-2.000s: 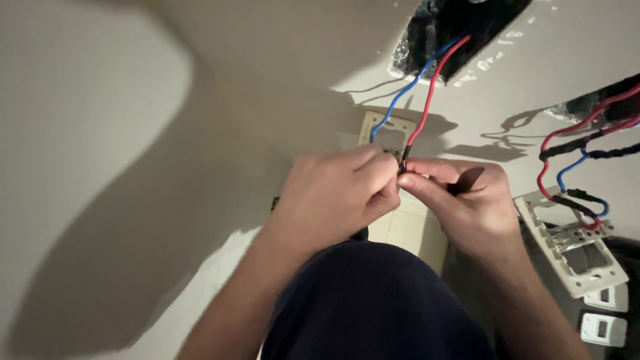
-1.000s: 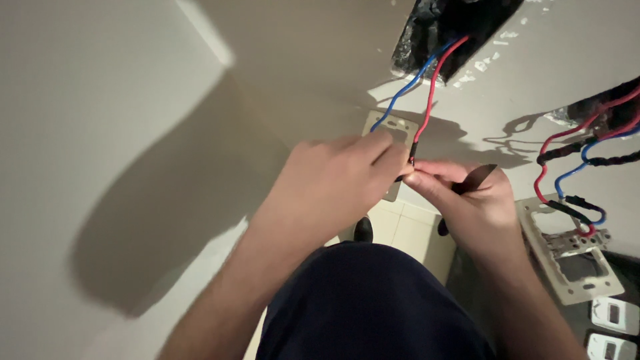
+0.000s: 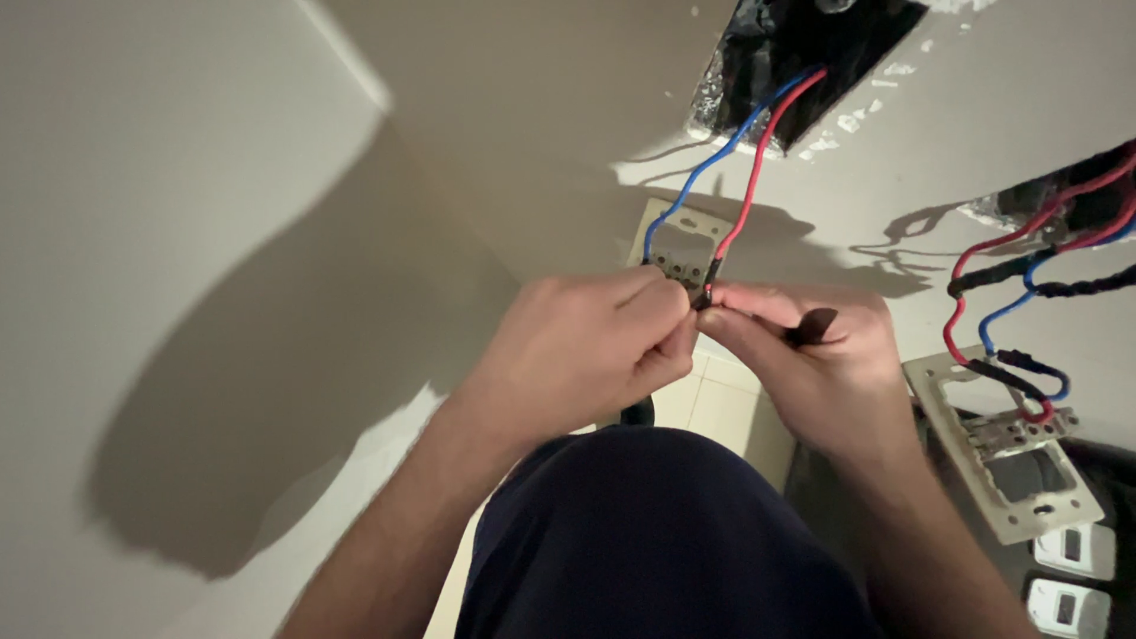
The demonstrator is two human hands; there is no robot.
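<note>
From a recessed wall box (image 3: 821,62) at the top, a blue wire (image 3: 706,169) and a red wire (image 3: 755,177) run down to a cream socket mounting frame (image 3: 652,222). Black tape (image 3: 712,273) wraps the lower part of the red wire. My left hand (image 3: 595,355) is closed at the lower part of this frame, its fingertips hidden. My right hand (image 3: 808,364) pinches the black-taped end of the red wire between thumb and forefinger. Something dark, or a shadow, shows in its palm; I cannot tell which. The fingertips of both hands nearly meet.
At right, a second mounting frame (image 3: 963,461) hangs on red and blue wires with black tape, below another wall box (image 3: 1065,200). White modules (image 3: 1069,608) lie under it on a dark surface. My knee in dark cloth (image 3: 657,532) is below my hands, above a tiled floor (image 3: 710,399).
Both hands stay close together at the first frame. The left hand's fingers have shifted a little around the taped wire end.
</note>
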